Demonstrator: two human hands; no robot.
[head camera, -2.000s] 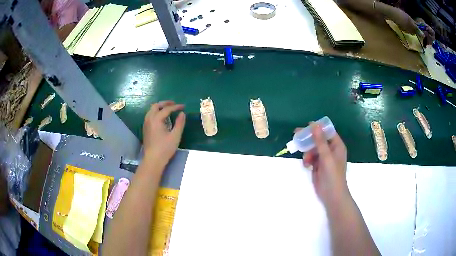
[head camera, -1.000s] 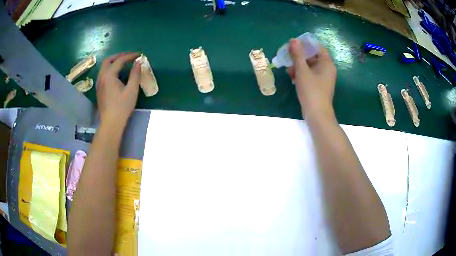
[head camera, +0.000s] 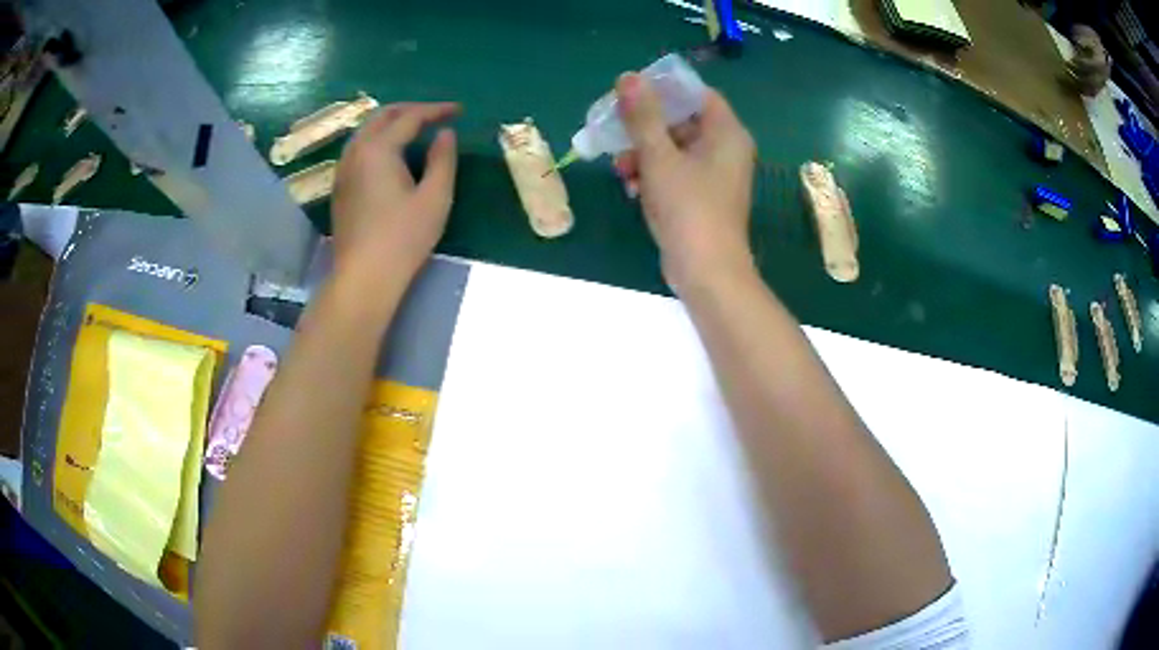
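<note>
My right hand (head camera: 690, 165) holds a translucent white needle-tip glue bottle (head camera: 639, 107). Its yellow-green tip is at the right edge of a beige part (head camera: 538, 180) on the dark green belt (head camera: 661, 241). My left hand (head camera: 392, 197) is left of that part, fingers apart, with nothing seen in it. Another beige part (head camera: 831, 221) lies to the right of my right hand. Two more, one of them (head camera: 323, 127) slanted, lie just left of my left hand, which partly hides the lower one.
A grey metal post (head camera: 191, 127) crosses the left side. A white sheet (head camera: 597, 470) lies in front. A yellow envelope (head camera: 381, 508), pale yellow paper (head camera: 146, 438) and a pink oblong part (head camera: 242, 409) are at left. Blue cells (head camera: 1052, 201) and several beige parts are at right.
The bottle tip has moved left from one beige part to another. My left hand is no longer at a beige part. The view has shifted.
</note>
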